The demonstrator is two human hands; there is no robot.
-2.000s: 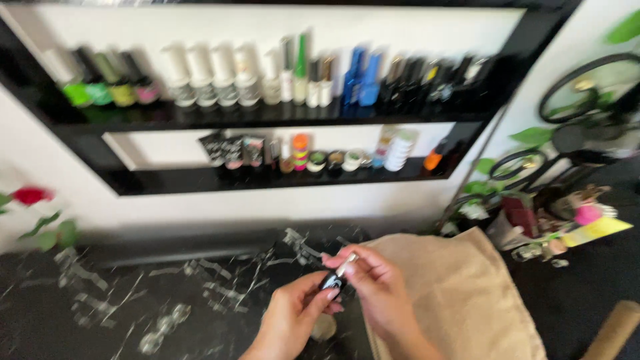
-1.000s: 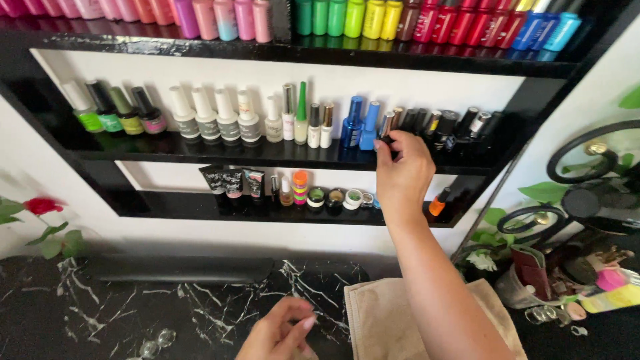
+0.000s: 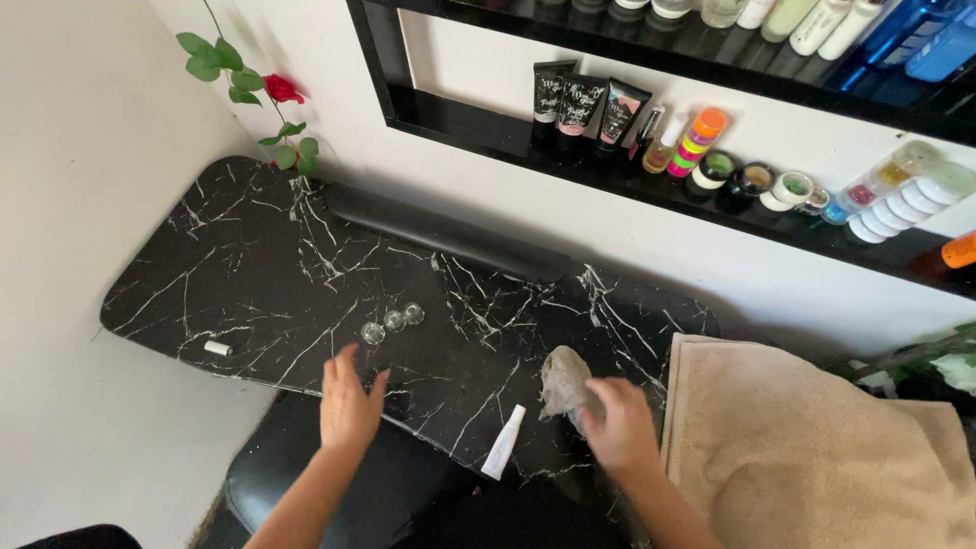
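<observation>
Fingers spread and holding nothing, my left hand (image 3: pixel 352 404) hovers over the front edge of the black marble-patterned table (image 3: pixel 252 282). Just beyond its fingertips lie several small clear glass dishes joined in a row (image 3: pixel 394 320). My right hand (image 3: pixel 621 419) is at the right side of a crumpled greyish cloth or tissue (image 3: pixel 564 380); whether its fingers grip it cannot be told. Between the hands, nearer my right one, lies a small white tube (image 3: pixel 504 444). A short white cylinder (image 3: pixel 218 348) rests near the table's left front edge.
A beige towel (image 3: pixel 808 427) covers the right side. Along the wall lies a black padded roll (image 3: pixel 450 232). Above, a black wall shelf (image 3: pixel 465 136) holds tubes, jars and bottles. A red artificial rose (image 3: pixel 283 88) hangs at the back left; a black padded seat (image 3: pixel 305 465) stands below the front edge.
My right hand, at the dark bottles on the upper shelf one second ago, is down at the greyish cloth. My left hand is open over the table's front edge. The view has swung left and down.
</observation>
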